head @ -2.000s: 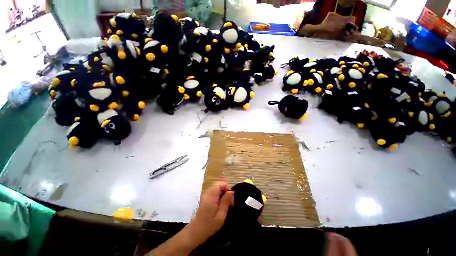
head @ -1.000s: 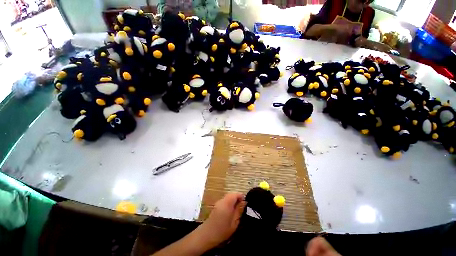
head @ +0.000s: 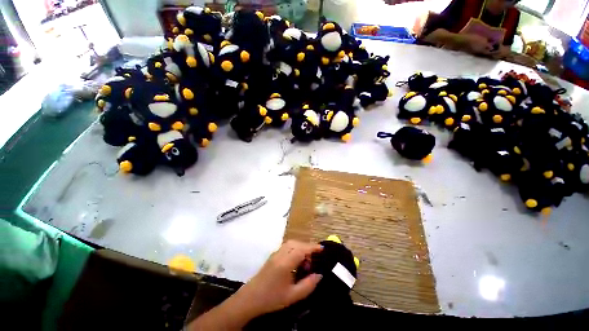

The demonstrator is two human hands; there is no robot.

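Note:
A black plush penguin (head: 332, 264) is held at the near edge of the corrugated cardboard pad (head: 368, 213). Its yellow feet or beak point away and right, and a white label (head: 343, 275) faces up. My left hand (head: 284, 275) grips its left side, fingers and thumb pressed on the black plush. A thin dark thread (head: 368, 297) runs from the penguin to the right across the pad's near edge. My right hand is not in view. No needle can be made out.
Silver thread snips (head: 241, 209) lie left of the pad. A penguin pile (head: 258, 77) stands back left, another pile (head: 497, 123) right, and a single penguin (head: 412, 143) between them. A yellow patch (head: 181, 263) is at the near edge. A person (head: 475, 32) sits across the table.
The view has shifted, moving the table's things rightward. My left hand has spread further over the penguin, and the label has turned. My right hand has left the bottom of the picture.

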